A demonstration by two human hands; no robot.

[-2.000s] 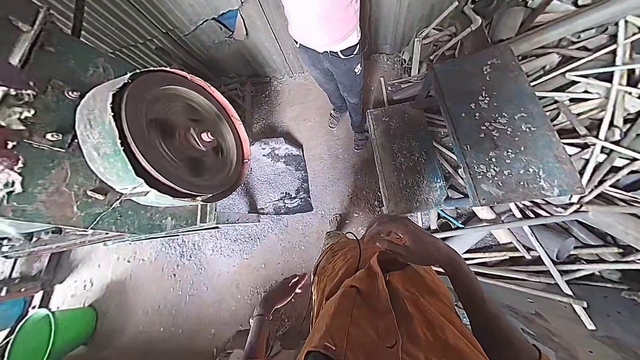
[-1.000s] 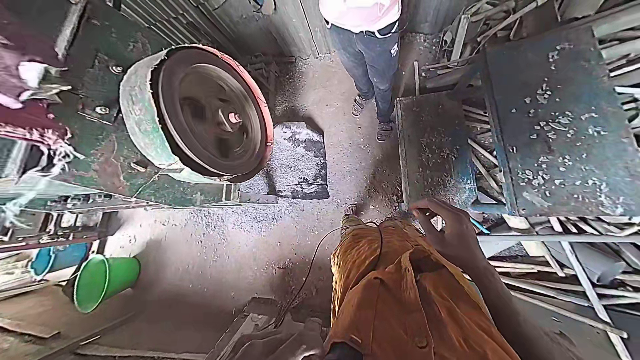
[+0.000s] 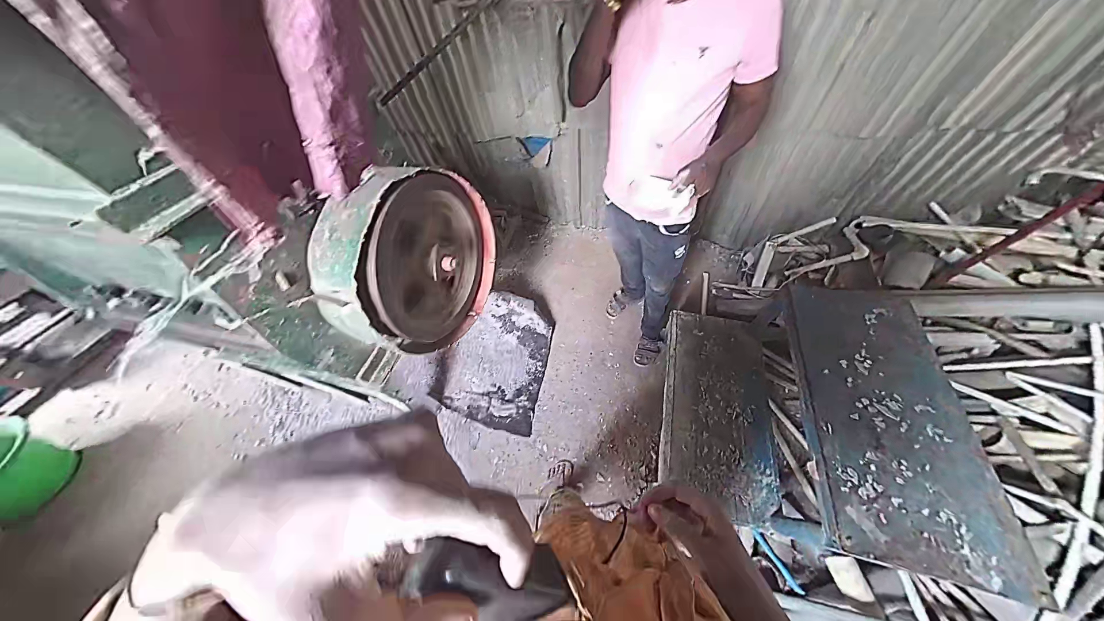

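Note:
My left hand [image 3: 448,509], close to the camera, is blurred and very bright. Its fingers curl over a dark smooth object [image 3: 492,573] whose kind I cannot tell. Beside the orange-brown cloth [image 3: 638,561] over my lap is my right hand [image 3: 681,509], fingers bent; whether they pinch anything is unclear. A thin dark cord [image 3: 619,535] lies across the cloth. Left of centre, a large wheel [image 3: 427,259] in a green and red round housing looks blurred as if spinning, on a green machine.
A person in a pink shirt [image 3: 681,103] stands ahead by the corrugated metal wall [image 3: 862,112]. Dark metal surfaces [image 3: 897,431] with pale chips are at right, before a heap of scrap pipes and strips [image 3: 1018,345]. A dark slab [image 3: 500,362] lies on the floor; a green bucket [image 3: 34,470] is at left.
My left hand, low by my lap two seconds ago, is now raised close to the camera over a dark object. The view has tilted up, showing more of the person ahead.

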